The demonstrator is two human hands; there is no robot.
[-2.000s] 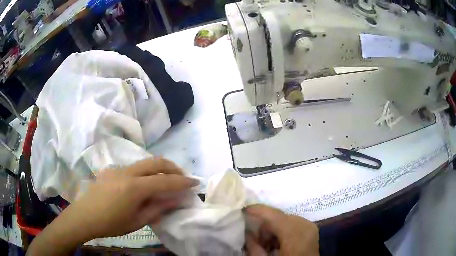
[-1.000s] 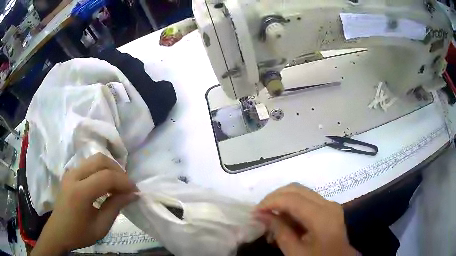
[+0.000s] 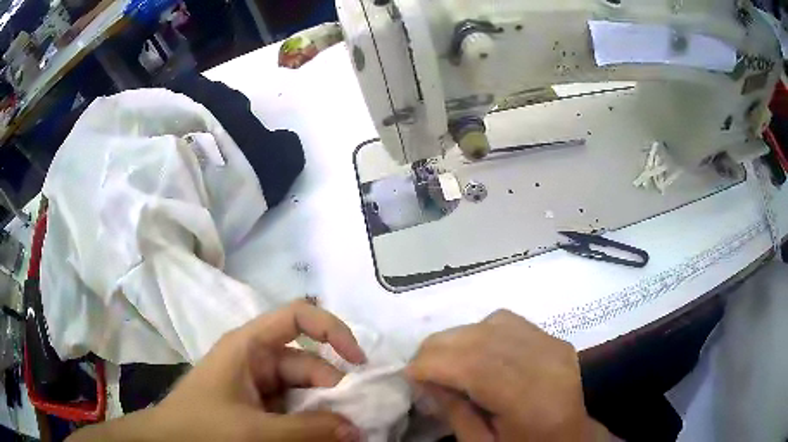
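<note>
The white garment body [image 3: 130, 216] lies heaped on the table left of the machine, with a black section [image 3: 275, 154] behind it and a small white label [image 3: 207, 147] on it. A narrow part of the white cloth [image 3: 371, 397] runs down to the front edge, bunched between my hands. My left hand [image 3: 268, 380] holds its left side with fingers curved around the cloth. My right hand [image 3: 501, 380] pinches its right side. The fingertips of my right hand are partly hidden.
The off-white sewing machine [image 3: 553, 52] stands at the right, its needle area [image 3: 425, 183] left of centre on the bed. Black thread snips [image 3: 605, 249] lie on its front edge. White strips [image 3: 657, 168] lie on the bed. A red basket rim [image 3: 65, 406] is at the left.
My hands have come closer together, and the cloth stretched between them a second ago is now bunched. The view shifted left-to-right slightly since two seconds ago; the snips stay in place.
</note>
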